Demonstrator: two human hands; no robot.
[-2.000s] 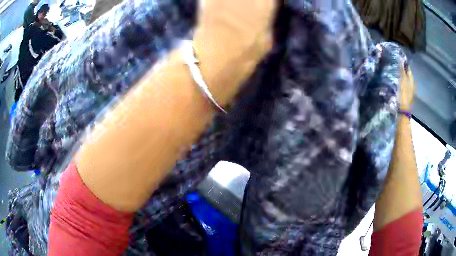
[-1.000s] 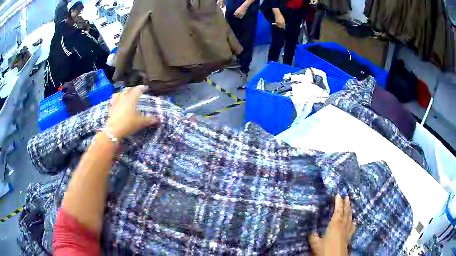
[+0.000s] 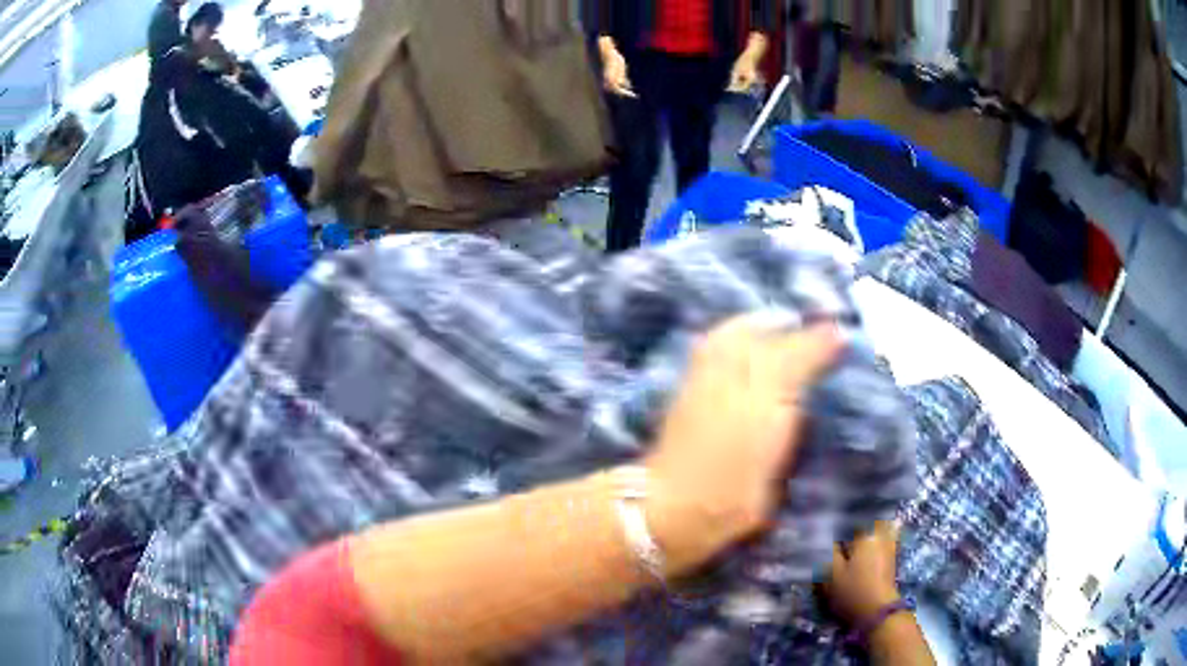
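The grey-blue-white plaid coat (image 3: 430,377) is bunched up in front of me, its outside up, partly over the white table (image 3: 970,345). It is blurred. My left hand (image 3: 736,423), with a light bracelet at the wrist, is at the raised bunch of cloth right of centre, its fingers bent on the fabric. My right hand (image 3: 866,572), with a purple band at the wrist, is lower and to the right, its fingertips against the coat. A flat plaid part (image 3: 976,501) lies on the table to the right.
A folded plaid piece with a purple patch (image 3: 1022,293) lies at the far table edge. Blue bins (image 3: 195,332) stand at left and behind the table. Brown garments (image 3: 462,117) hang beyond. A person (image 3: 670,104) stands ahead; another person in black (image 3: 208,124) is at far left.
My left hand has moved from the coat's far left to right of centre, and the cloth is now bunched and raised there. The left sleeve area has moved rightward off the left side.
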